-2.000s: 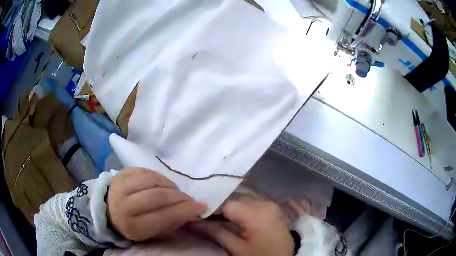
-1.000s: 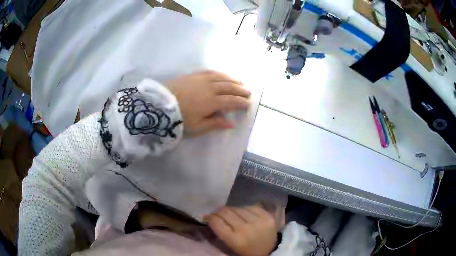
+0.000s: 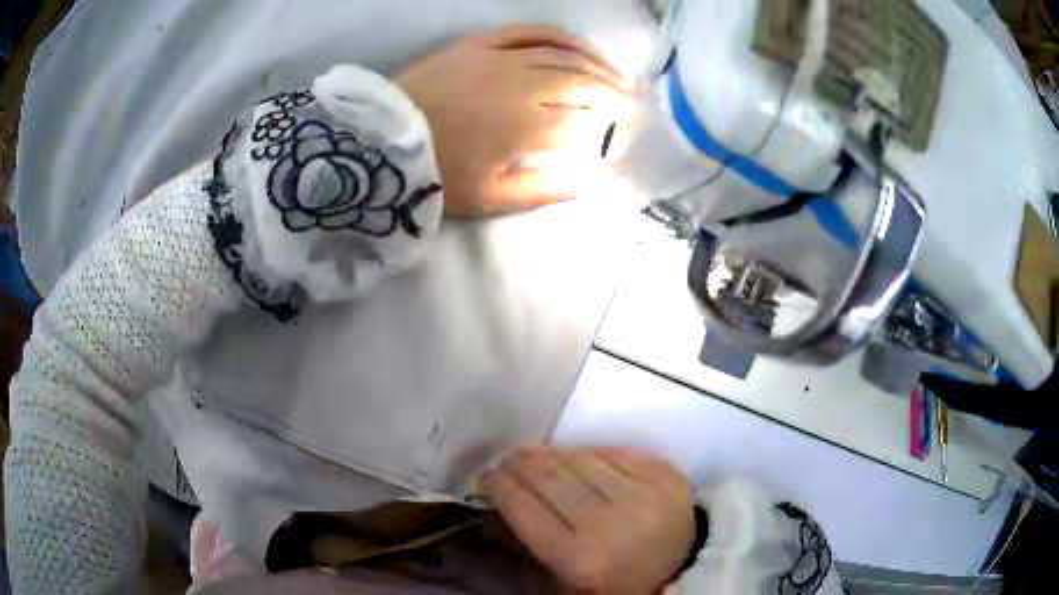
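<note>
A large pale garment panel [image 3: 465, 349] lies across the machine table, with a thin seam line across its near part and a brown underside showing at the near edge. My left hand [image 3: 523, 122] lies flat on the panel beside the lit needle area, holding nothing visible. My right hand [image 3: 598, 511] is closed on the panel's near right corner, at the front of the table. The sewing machine head [image 3: 743, 140] is close in front, right of my left hand. It hides the needle.
A shiny curved metal guard [image 3: 801, 308] is on the machine head. A brown cloth pad [image 3: 929, 64] is tied on top with white cord. Thin pink and yellowish sticks [image 3: 920, 421] lie on the table at the right. A black strap [image 3: 987, 401] is at the right edge.
My left hand moved from the panel's near edge to beside the needle area. My right hand stays at the near corner. The view has come closer to the machine head.
</note>
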